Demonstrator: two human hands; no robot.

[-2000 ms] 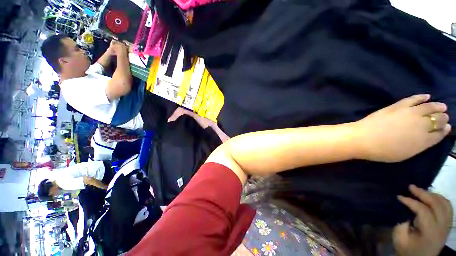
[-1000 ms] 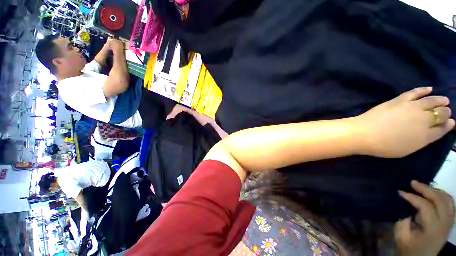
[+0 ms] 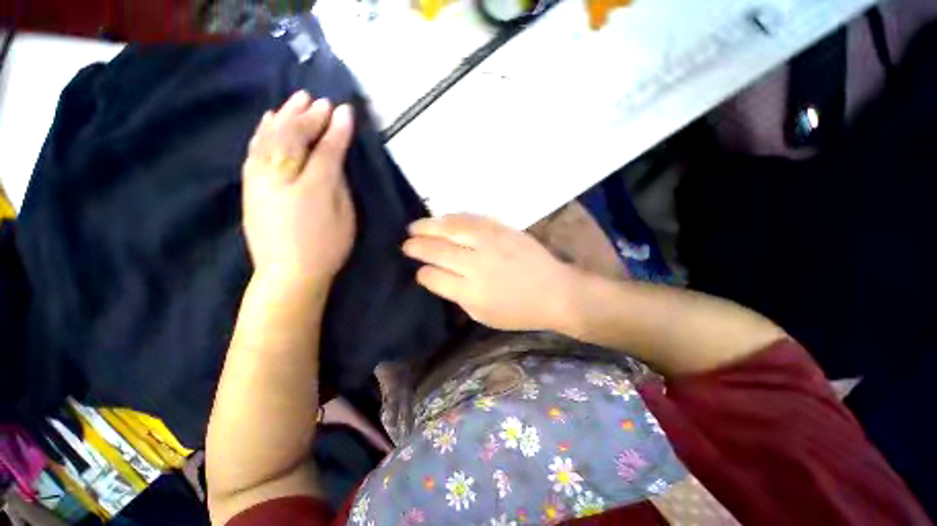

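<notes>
A large black cloth (image 3: 154, 195) covers the left of the white table. My left hand (image 3: 298, 205), with a ring, lies palm down on the cloth near its right edge, fingers close together. My right hand (image 3: 498, 272) has its fingertips on the cloth's right edge, nearer my body; its thumb is hidden, so a pinch cannot be told. Small blurred metal parts (image 3: 301, 43), likely the presser foot area, show at the cloth's far corner.
The white table (image 3: 616, 92) has a dark slot line and orange patches. A dark red blurred shape (image 3: 123, 21) crosses the top left. Yellow printed covering (image 3: 123, 442) and a pink basket (image 3: 23, 462) are lower left. A floral apron (image 3: 514, 442) covers my lap. Dark cloth lies at right.
The view has swung from the left side and the workers to the table in front. Both hands remain at the black cloth; the far corner and metal parts now show.
</notes>
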